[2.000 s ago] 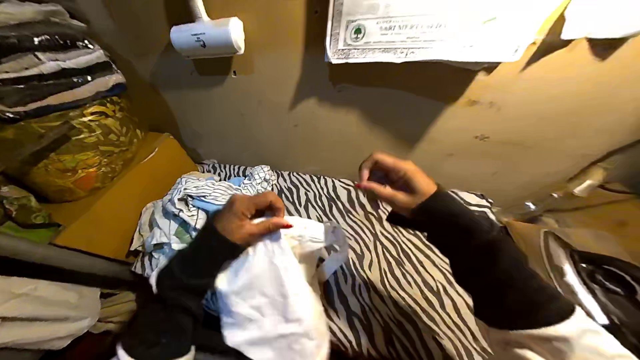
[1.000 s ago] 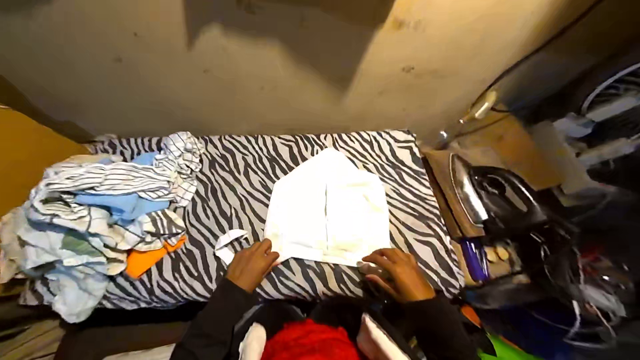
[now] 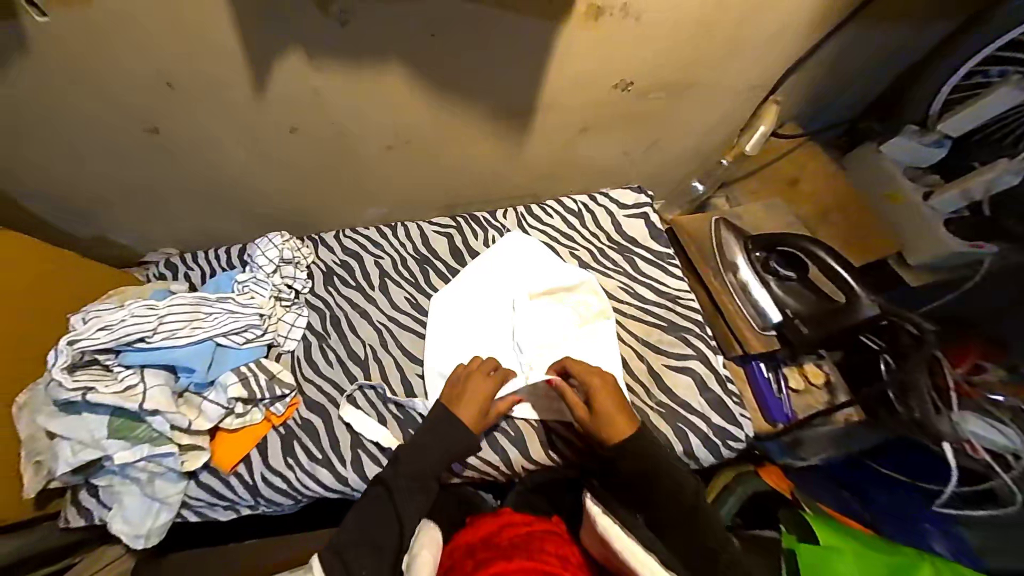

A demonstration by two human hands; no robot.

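A white cloth piece (image 3: 480, 312) with a central seam lies spread on the zebra-striped cloth (image 3: 376, 288) covering the table. My left hand (image 3: 478, 394) pinches its near edge just left of the seam. Close by on the right, my right hand (image 3: 594, 398) grips the same edge between thumb and fingers, and the edge looks slightly raised. A narrow white strap (image 3: 368, 420) curls out beside my left wrist; whether it joins the white cloth cannot be told.
Crumpled striped, blue and orange cloths (image 3: 176, 352) are heaped at the left. A black clothes iron (image 3: 792, 280) rests on a board at the right, near a purple object (image 3: 766, 390) and tangled cables. The wall (image 3: 400, 120) stands behind the table.
The white cloth, held up two seconds ago, lies on the table. Since one second ago my hands have come closer together along its near edge. The view has tilted down.
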